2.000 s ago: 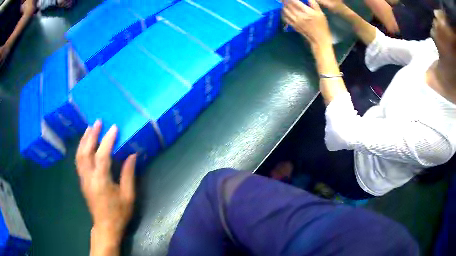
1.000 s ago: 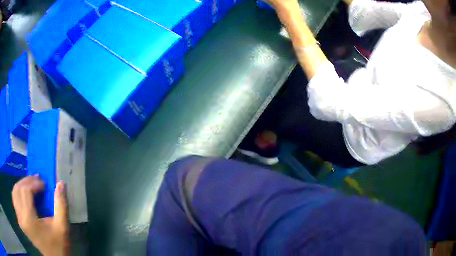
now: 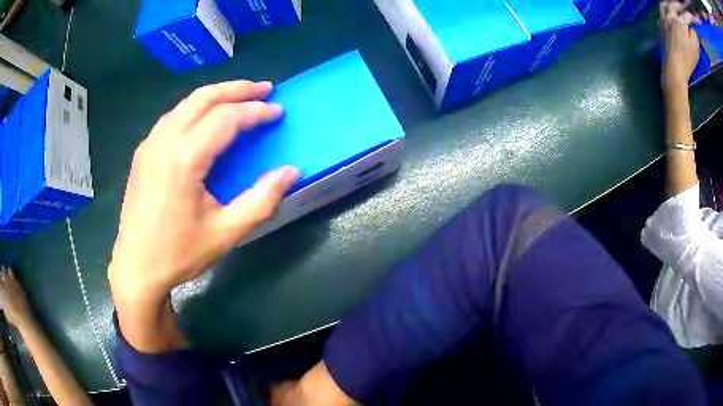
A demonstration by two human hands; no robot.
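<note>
My left hand point(image 3: 182, 174) reaches in from the lower left with a dark cuff. It is shut on a blue carton point(image 3: 341, 119), with the thumb at the near long edge and the fingers across the top and far side. The hand hides the carton's left end. The near face is white with dark pictures. My right hand is not visible; bare skin shows at the bottom edge beside dark blue cloth, and I cannot tell which body part it is.
Blue cartons stand at the upper right point(image 3: 491, 63), upper left point(image 3: 184, 36) and far left point(image 3: 67, 143). Dark blue cloth point(image 3: 476, 270) covers the lower middle and right. Another person's arm point(image 3: 678, 119) is at right; others' arms point(image 3: 47, 357) are at lower left.
The view has swung left, so the long carton row now sits upper right. My left hand and a carton now appear nearer the middle, and the carton lies turned more sideways.
</note>
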